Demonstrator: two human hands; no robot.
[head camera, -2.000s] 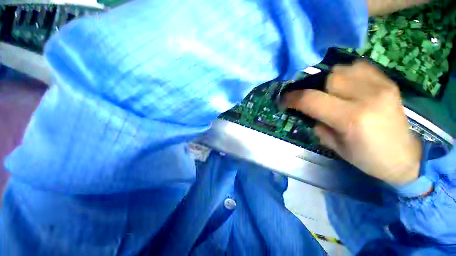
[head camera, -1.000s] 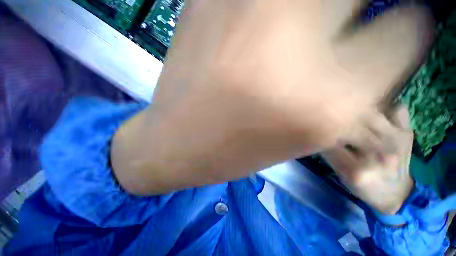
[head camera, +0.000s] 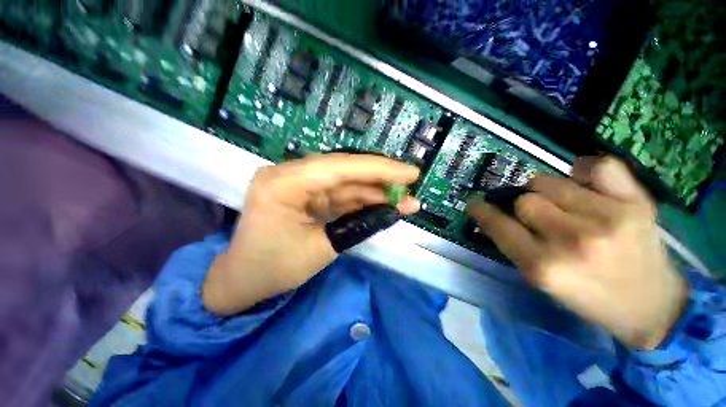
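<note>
My left hand, with a black finger cot on the thumb, pinches a small green terminal block between thumb and fingertips, above the boards' near edge. My right hand is over the circuit board on the right, its fingers bent and a black cot on a fingertip. Whether its fingers hold a part cannot be seen. Another circuit board with dark blocks and grey pin rows lies left of it, partly behind my left hand.
A near conveyor rail and a far rail flank the boards. Behind are a blue parts bin and, right of it, a green parts bin. A purple-pink smock of another person is at the left.
My left arm, stretched across the view before, has drawn back, and the left hand now holds a green block over the boards. My right hand is over the board. The bins and boards are uncovered.
</note>
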